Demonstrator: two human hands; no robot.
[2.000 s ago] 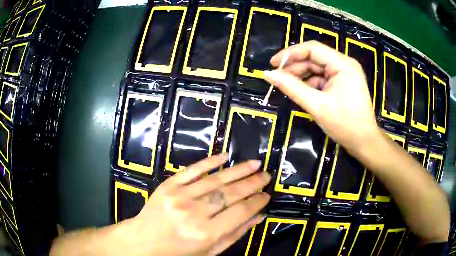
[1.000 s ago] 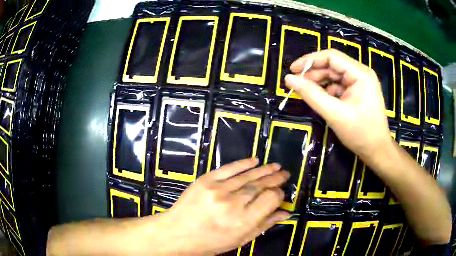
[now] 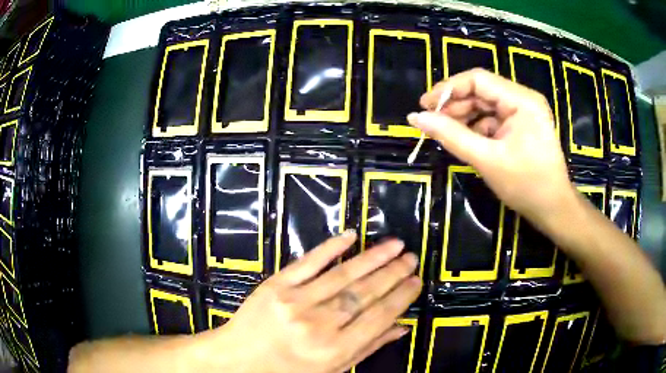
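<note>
My right hand (image 3: 496, 138) pinches a thin white cotton swab (image 3: 426, 130) between thumb and fingers. The swab slants down, its tip just above the upper edge of a yellow-bordered dark display panel (image 3: 396, 207). My left hand (image 3: 339, 302) lies flat with fingers spread over the lower part of this panel and its neighbour to the left; it holds nothing. The panels lie in rows in a shiny black blister tray (image 3: 274, 146). Whether the swab tip touches anything cannot be told.
A tall stack of filled black trays (image 3: 58, 197) stands at the left, with a strip of green bench (image 3: 113, 189) beside it. A pale strip (image 3: 139, 36) runs behind the tray. Green surface shows at the top right.
The tray and panels appear shifted left in view. Over the last two seconds my right hand has moved right with the swab. My left hand rests one panel farther right.
</note>
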